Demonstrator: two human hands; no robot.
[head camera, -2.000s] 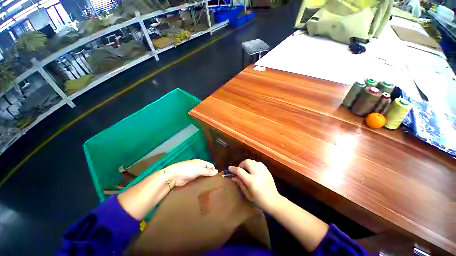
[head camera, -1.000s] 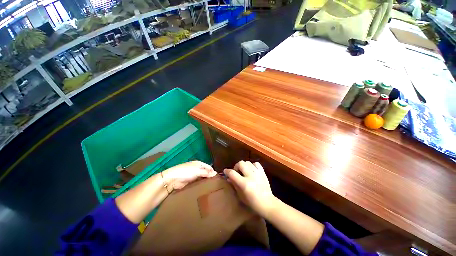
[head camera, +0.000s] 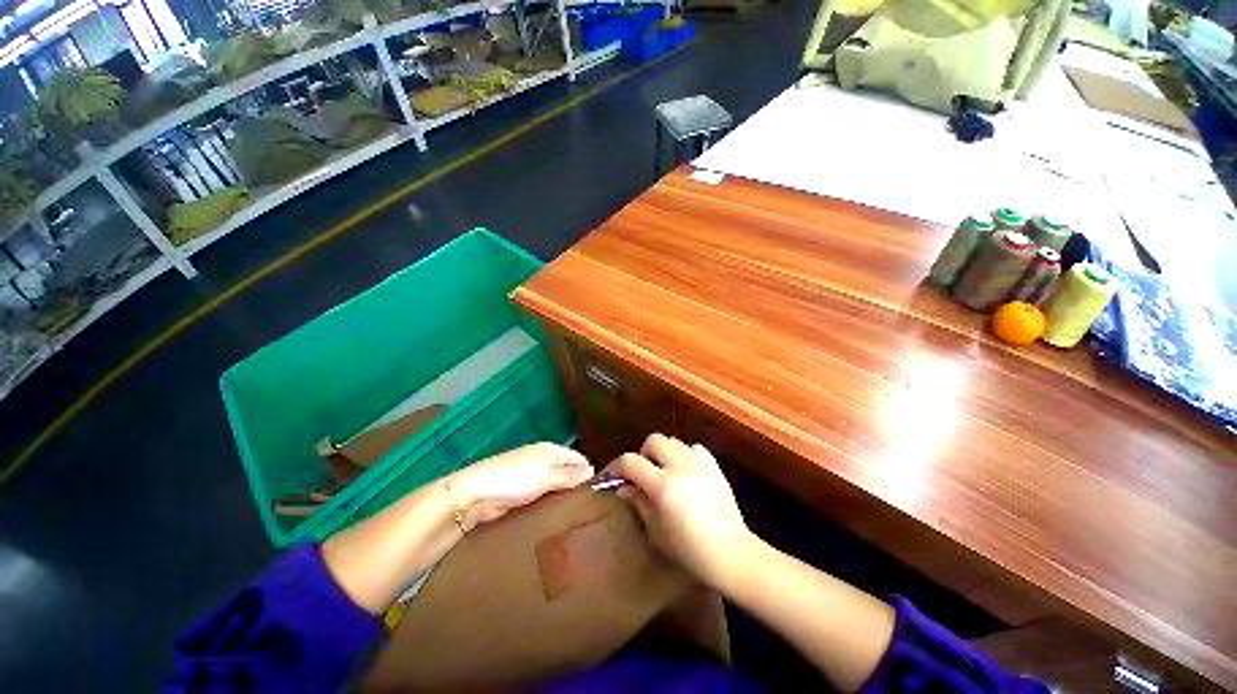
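A brown bag panel (head camera: 509, 617) lies over my lap, with a reddish-brown leather patch (head camera: 577, 557) on it. My left hand (head camera: 522, 483) holds the panel's upper edge, its fingertips near the middle of that edge. My right hand (head camera: 681, 504) is at the same edge, close beside the left fingertips. It holds a small tool with a short shiny tip (head camera: 609, 483), maybe thread snips; the rest of the tool is hidden by the fingers.
A green crate (head camera: 394, 366) with brown pieces stands left of the wooden desk (head camera: 800, 325). Thread spools (head camera: 1004, 260), an orange (head camera: 1019, 321) and a blue-white packet (head camera: 1169, 336) are on the desk. A stool (head camera: 692, 117) and shelves (head camera: 394, 88) stand beyond.
The small tool's tip shows more clearly at the panel edge now. The panel and patch have shifted slightly; both hands stay at the same edge.
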